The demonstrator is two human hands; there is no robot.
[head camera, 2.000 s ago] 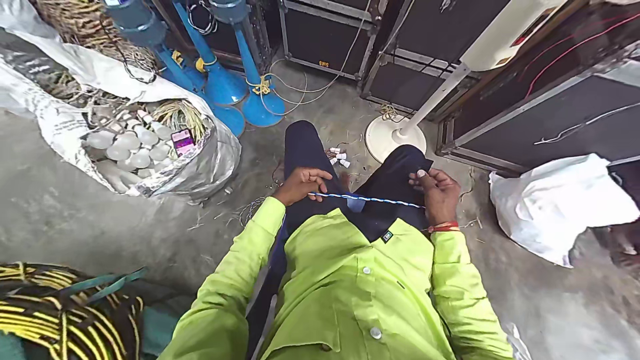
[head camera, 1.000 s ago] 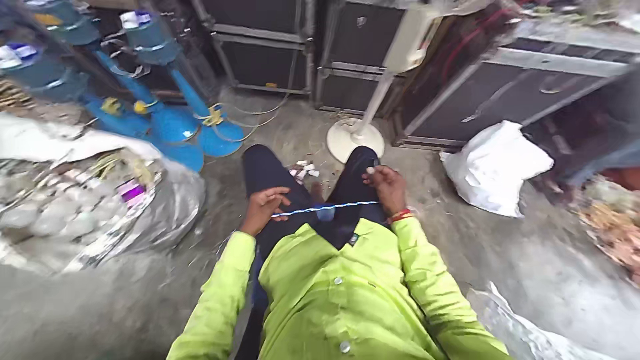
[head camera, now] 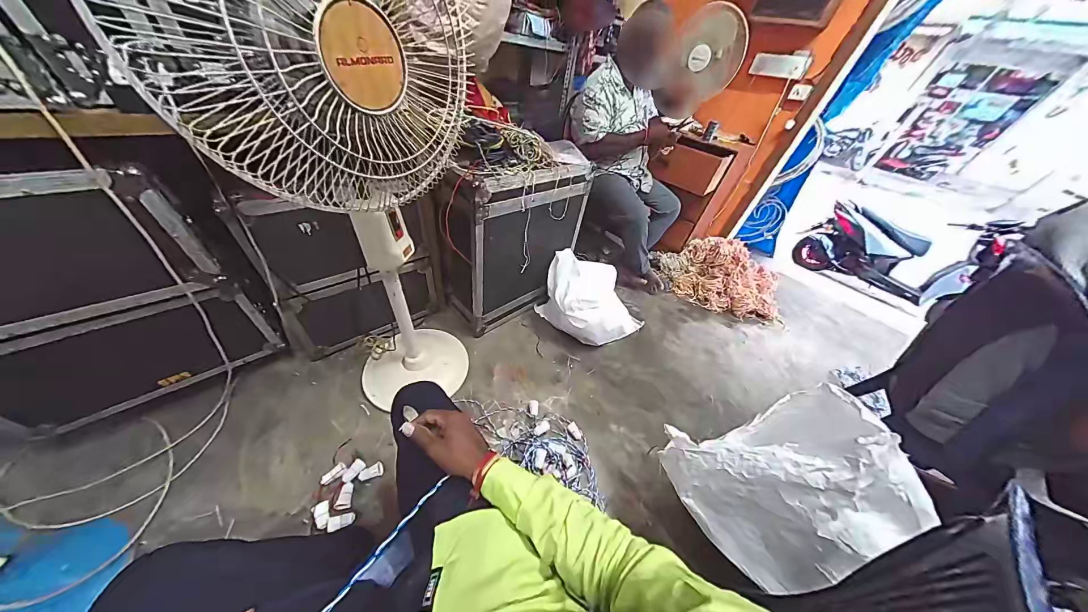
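My right hand (head camera: 448, 440), with a red thread at its wrist, rests over my knee, fingers curled together around a small white piece at the fingertips. A blue-and-white twisted wire (head camera: 387, 544) runs from beneath this wrist down across my lap to the bottom edge. My left hand is out of view. Several small white plastic holders (head camera: 342, 495) lie on the floor left of my knee. Beyond my right forearm sits a tangled pile of blue-and-white wire (head camera: 552, 455) with white holders among it.
A white pedestal fan (head camera: 414, 361) stands ahead, beside black metal-edged cases (head camera: 531, 234). A white sack (head camera: 586, 297) and coiled pinkish wire (head camera: 722, 276) lie on the floor. A seated person (head camera: 625, 144) works at an orange drawer unit. A large white sheet (head camera: 803, 489) lies at right.
The view has swung up and to the right. My left hand, earlier holding the other end of the twisted wire over my lap, has left the view.
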